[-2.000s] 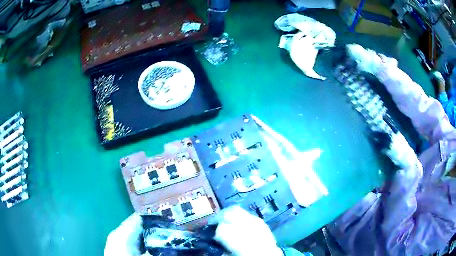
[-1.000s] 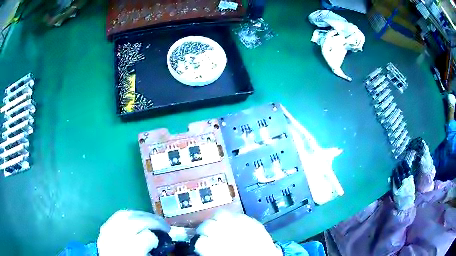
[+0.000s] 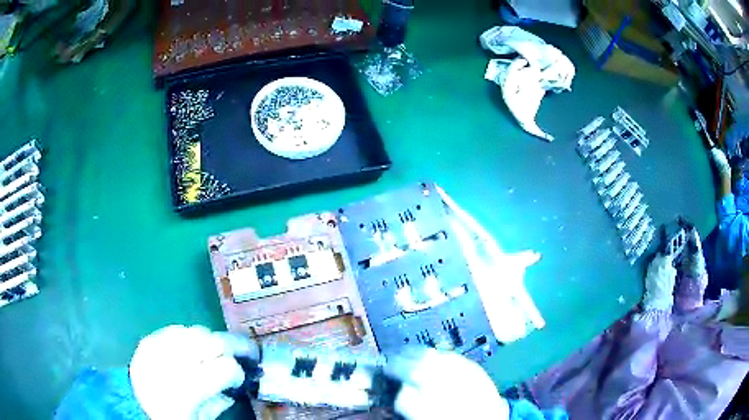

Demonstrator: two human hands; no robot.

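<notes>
My left hand (image 3: 190, 371) and my right hand (image 3: 450, 385), in white gloves with black fingertips, hold the two ends of a whitish heatsink (image 3: 320, 395) with two black transistors. It is above the lower part of the reddish-brown fixture base (image 3: 283, 308). Another heatsink with two transistors (image 3: 245, 280) lies in the top slot. The slot below it shows no heatsink; the lowest part is hidden by my hands and the held piece. The dark blue-grey top plate (image 3: 386, 279), with cutouts showing transistor legs, lies against the base's right side.
Behind is a black tray (image 3: 222, 156) with a white screw dish (image 3: 297, 117) and a reddish-brown board (image 3: 246, 33). Heatsink rows lie left (image 3: 18, 221) and right (image 3: 612, 193). A crumpled white cloth (image 3: 530, 74) is at the back right. Another person's hands (image 3: 675, 267) hold a small piece.
The heatsink from the second slot is gone from there, and my hands now hold a heatsink between them. The view has shifted slightly. The other person's hands have moved back from the right heatsink row.
</notes>
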